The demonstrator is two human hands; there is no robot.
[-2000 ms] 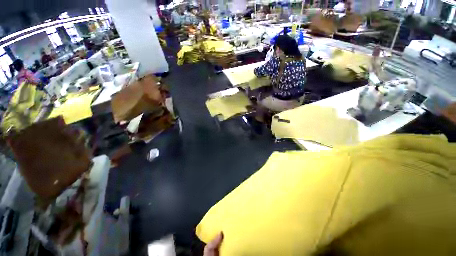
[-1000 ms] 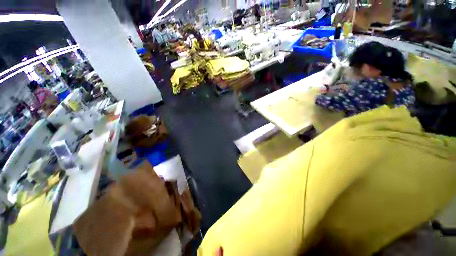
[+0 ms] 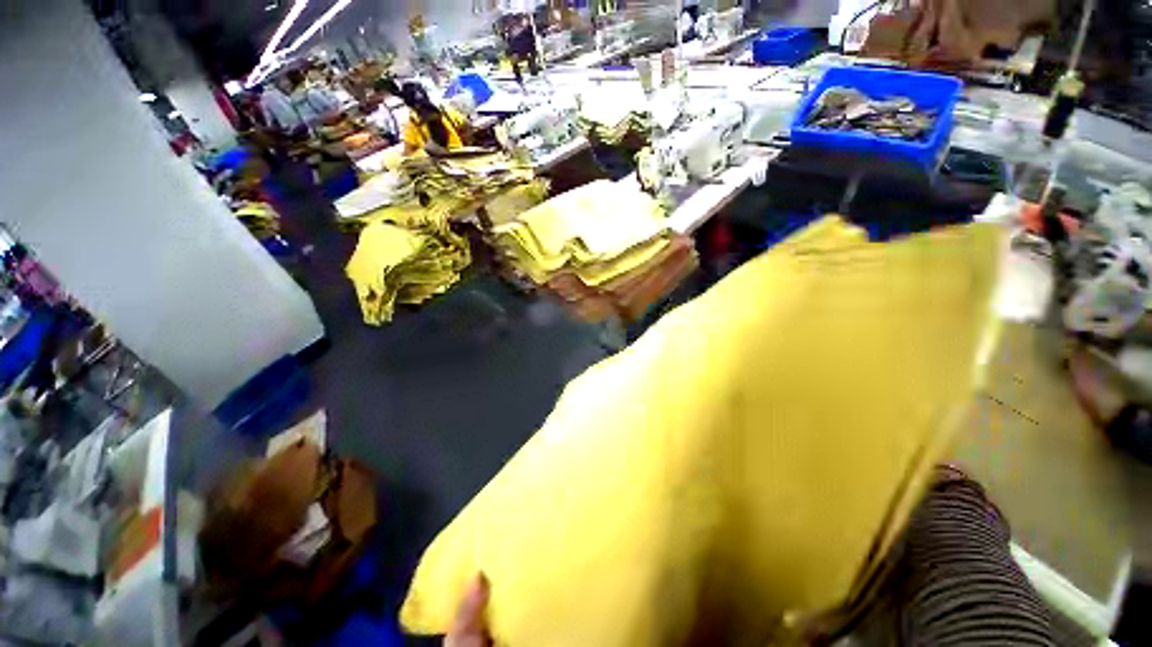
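A large yellow panel bundle point(image 3: 708, 442) fills the lower middle and right of the view, with layered edges at its right side. My left hand point(image 3: 470, 614) shows only as a finger or thumb at the bottom edge, gripping the bundle's lower left corner; the rest is cut off or hidden. A dark striped sleeve point(image 3: 966, 569), apparently on my right arm, reaches up to the bundle's right edge. My right hand itself does not show.
Yellow panel stacks point(image 3: 588, 234) lie beside white sewing machines point(image 3: 701, 145) ahead. A blue bin point(image 3: 878, 116) holds small cut pieces. A white pillar point(image 3: 164, 202) and brown pieces point(image 3: 284, 512) are left of the grey aisle floor point(image 3: 430, 379). A person in yellow point(image 3: 432, 124) is farther back.
The view has moved forward along the aisle. The seated person in the patterned top has left the view. The stacks ahead look nearer, the bundle is more upright, and the striped sleeve now shows.
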